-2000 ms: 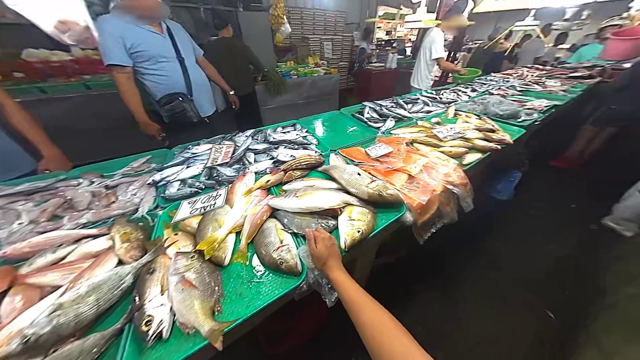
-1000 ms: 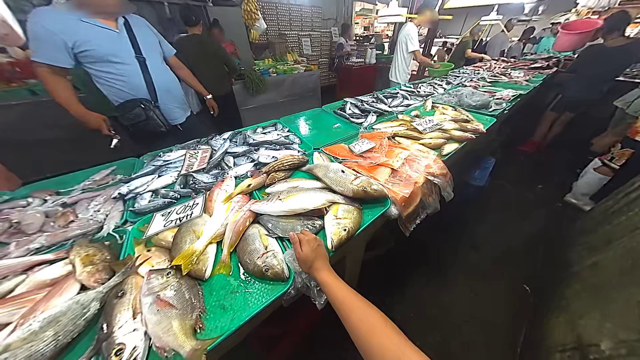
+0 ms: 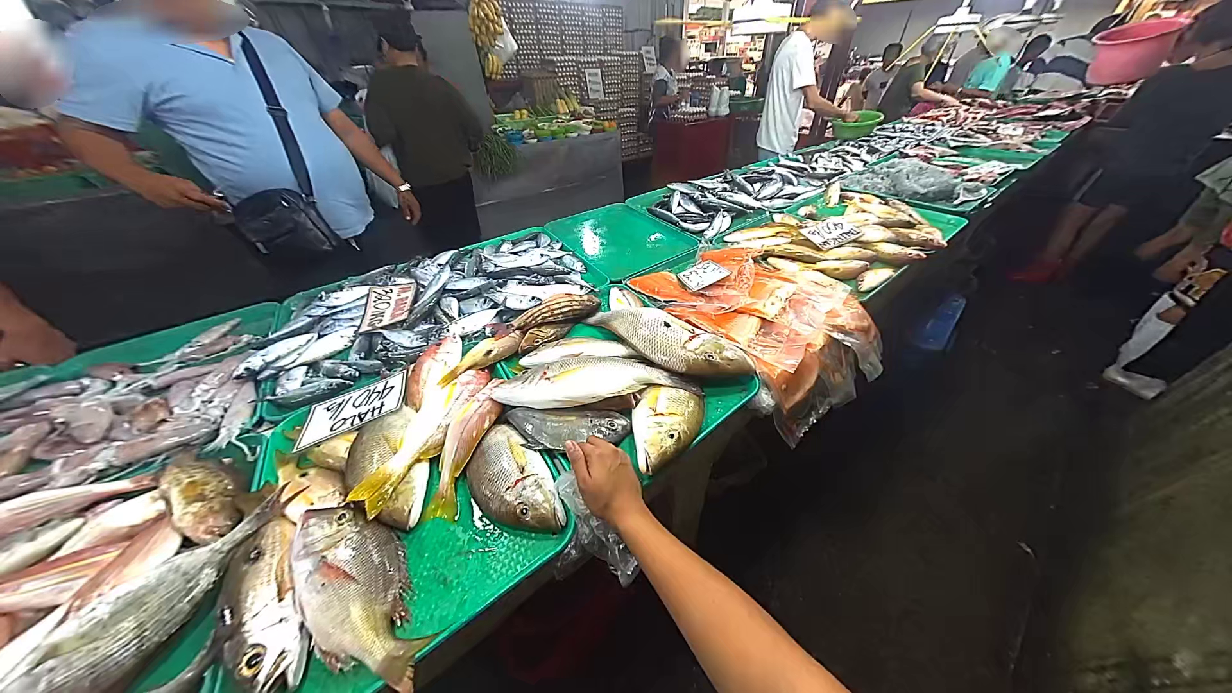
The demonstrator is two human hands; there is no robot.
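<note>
My right hand (image 3: 604, 476) reaches in from the lower right, its fingers curled at the edge of a green plastic tray (image 3: 462, 568). The fingertips are at a dark grey fish (image 3: 568, 426), touching it or just in front of it; whether they grip anything is hidden. Below the hand hangs a clear plastic bag (image 3: 597, 534). To its left lies a silvery, round-bodied fish (image 3: 515, 476), and to its right a yellowish fish (image 3: 667, 423). Long whole fish (image 3: 587, 382) are piled behind. My left hand is out of view.
Squid (image 3: 125, 414), small silver fish (image 3: 462, 289) and packed orange fish pieces (image 3: 770, 308) cover neighbouring trays. A handwritten price card (image 3: 351, 412) stands among the fish. Across the stall is a person in a blue shirt (image 3: 221, 115); other people stand at the right. A dark floor borders the stall.
My right hand stays at the tray edge beside the grey fish. The view has shifted somewhat, showing more of the people at the right.
</note>
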